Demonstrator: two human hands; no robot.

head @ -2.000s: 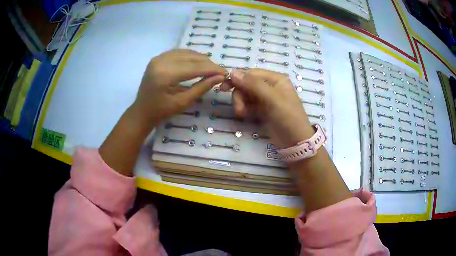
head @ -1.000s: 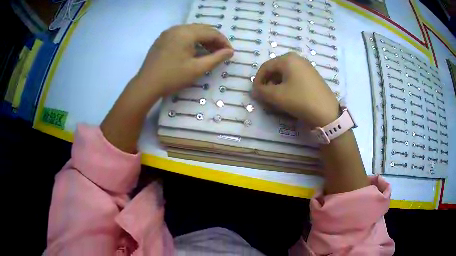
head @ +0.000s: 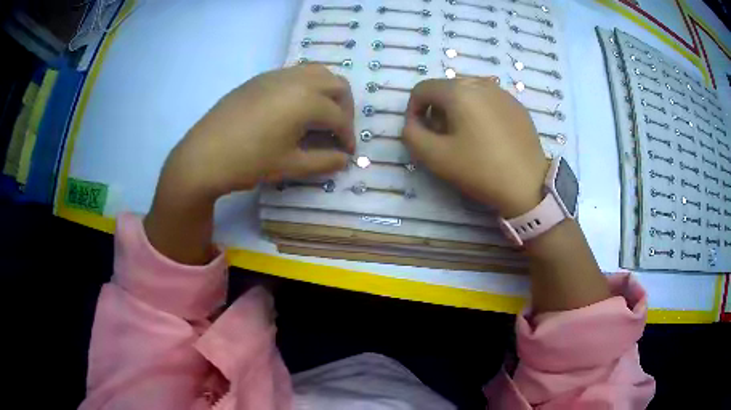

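Observation:
A white foam board [head: 342,207] bears columns of two-ended wired components, each with a round end at both sides of a thin brown link. My left hand [head: 268,132] is over the board's left part, fingertips beside a component with a bright left disc [head: 363,162]. My right hand [head: 473,140] is over the board's right part, thumb and forefinger curled together at the right end of a component [head: 385,136]. Whether either hand grips a component is hidden by the fingers. A lower component [head: 383,190] lies near the board's front edge.
Brown layered sheets [head: 401,250] lie under the board. A second board of components [head: 681,160] stands at the right. Yellow tape [head: 385,287] edges the table. A green label [head: 86,194], blue and yellow items [head: 34,120] and a white cable [head: 100,22] are at left.
My left hand has moved down towards the board's lower rows. My right hand stays near the middle, with fingertips at the component ends. The view has shifted slightly. Two seconds ago both hands met at their fingertips.

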